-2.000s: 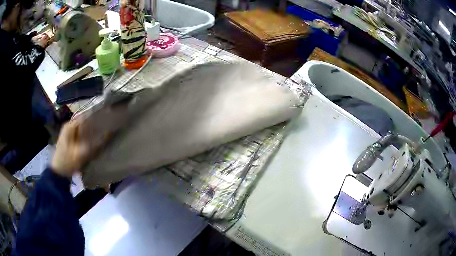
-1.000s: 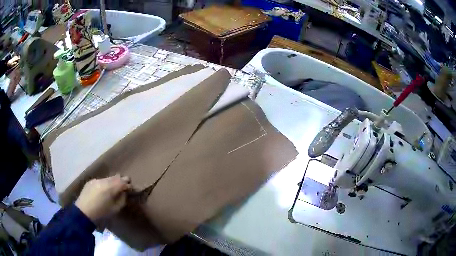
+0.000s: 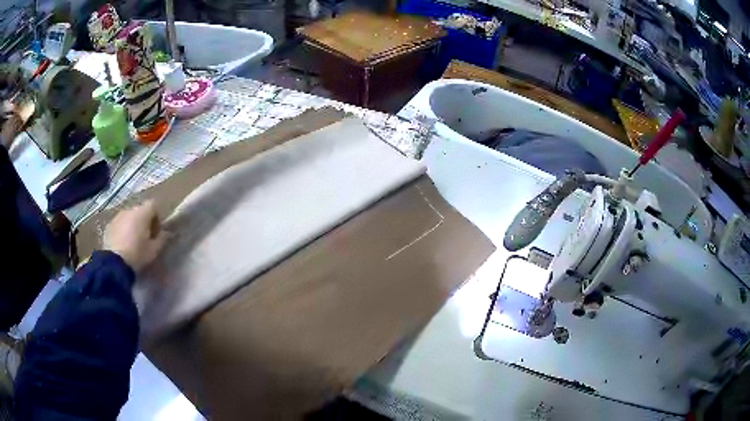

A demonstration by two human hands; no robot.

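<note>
A brown garment panel (image 3: 329, 296) lies on the patterned cloth and the machine table, with a pale corner line near its right end. Its upper part is folded over, showing a pale underside (image 3: 288, 193), with more brown cloth behind it. My left hand (image 3: 136, 234) is at the left end of the pale fold, its fingers closed on the edge of the cloth. The white sewing machine (image 3: 613, 247) stands at the right, with nothing seen under its needle. My right hand is not in view.
A white tub (image 3: 444, 103) with dark cloth stands behind the table. A green bottle (image 3: 111, 127), a pink container (image 3: 189, 97) and a dark phone or case (image 3: 78, 187) are at the left. A red screwdriver (image 3: 658, 144) stands behind the machine head. A person's dark sleeve shows far left.
My left hand has moved up and left with the cloth edge. The upper panel is now folded over, its pale underside lying across the middle. Earlier, the whole cloth was lifted and blurred.
</note>
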